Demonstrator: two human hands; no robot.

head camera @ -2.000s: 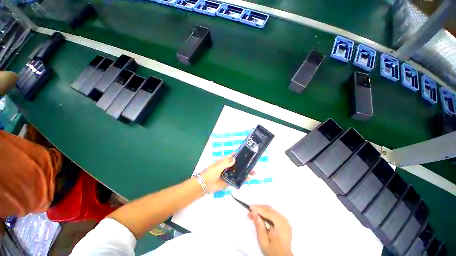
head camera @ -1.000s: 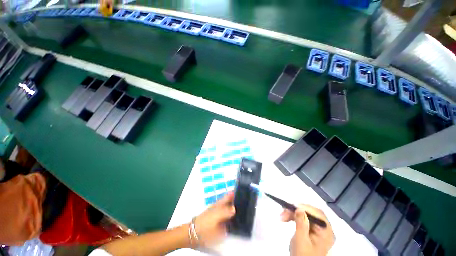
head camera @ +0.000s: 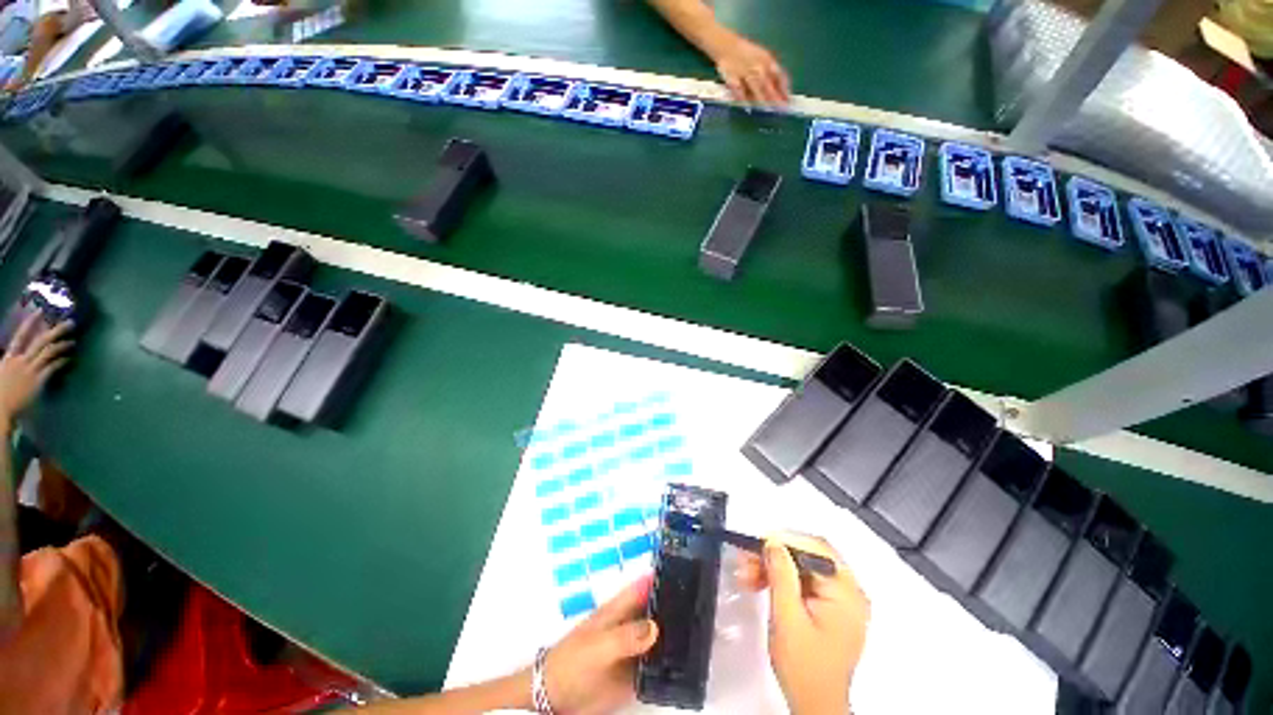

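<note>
My left hand (head camera: 600,654) holds a black housing (head camera: 683,601) by its left side, upright over the white work sheet (head camera: 517,559), with its open hollow side facing me. My right hand (head camera: 814,622) grips dark tweezers (head camera: 796,556) like a pen. The tweezers' tip is at the upper part of the housing's hollow and cannot be made out against it. Whether the tip holds anything cannot be told. Rows of small blue adhesive pieces (head camera: 593,504) lie on the work sheet, left of the housing.
A slanted row of housings (head camera: 959,510) stands at the right. More housings (head camera: 272,342) lie on the green bench at left. The conveyor belt (head camera: 586,210) carries spaced housings and blue frames (head camera: 968,176). A metal post (head camera: 1159,370) stands right. Another person's hand (head camera: 754,70) is beyond; another (head camera: 31,366) is far left.
The tweezers have moved from the blue pieces up into the housing's upper end. The housing has turned more upright. Another person's hand has appeared beyond the belt, and another at far left.
</note>
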